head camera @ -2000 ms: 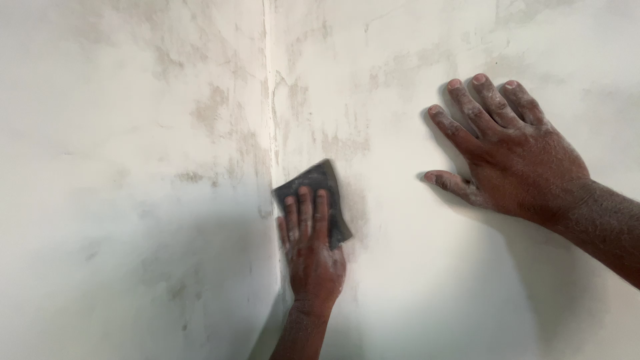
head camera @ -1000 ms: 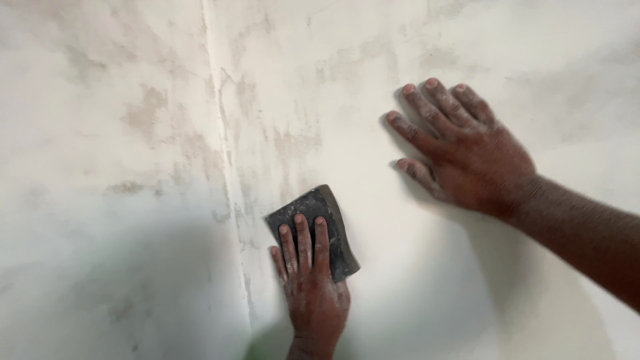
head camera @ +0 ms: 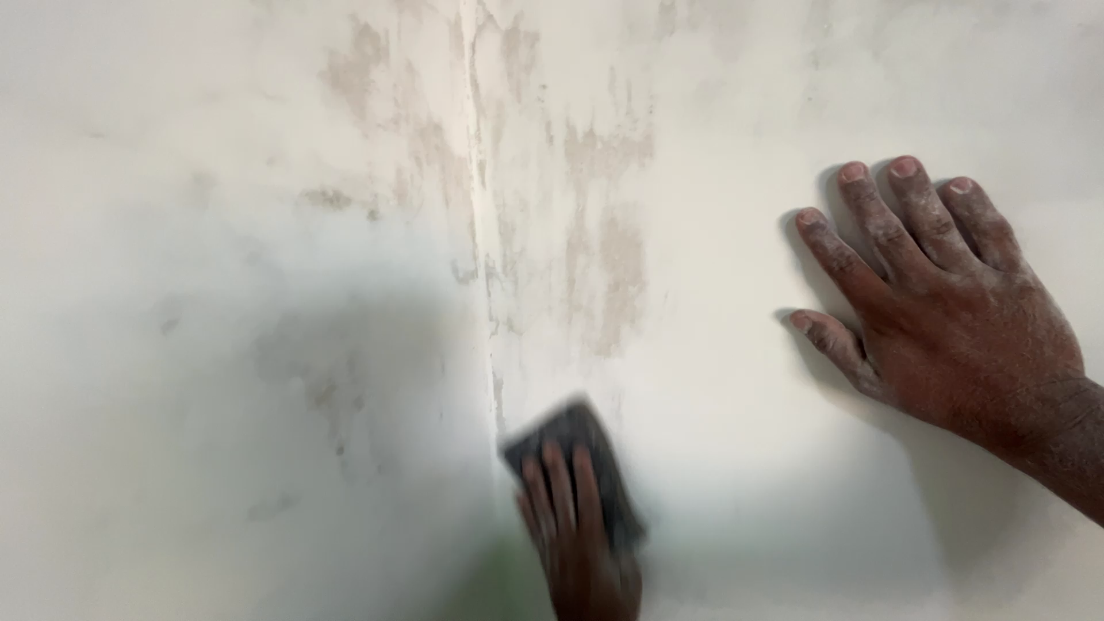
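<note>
My left hand (head camera: 578,526) presses a dark grey sheet of sandpaper (head camera: 617,483) against the wall, just right of the vertical corner seam (head camera: 485,259). Its fingers lie spread over the sheet, and the thumb is not clearly seen. Both the hand and the sheet are blurred. Off to the right, my right hand (head camera: 957,319) rests on the pale wall (head camera: 716,285) with fingers and thumb apart, holding nothing. Whitish dust coats its fingers.
Brownish patches (head camera: 621,276) and streaks mark the wall on both sides of the seam. Grey smudges (head camera: 328,198) show on the left wall face. Shadows fall across the lower wall on both sides.
My left hand has moved down the wall with the sandpaper, beside the seam. My right hand also rests lower on the wall than before. The view has shifted.
</note>
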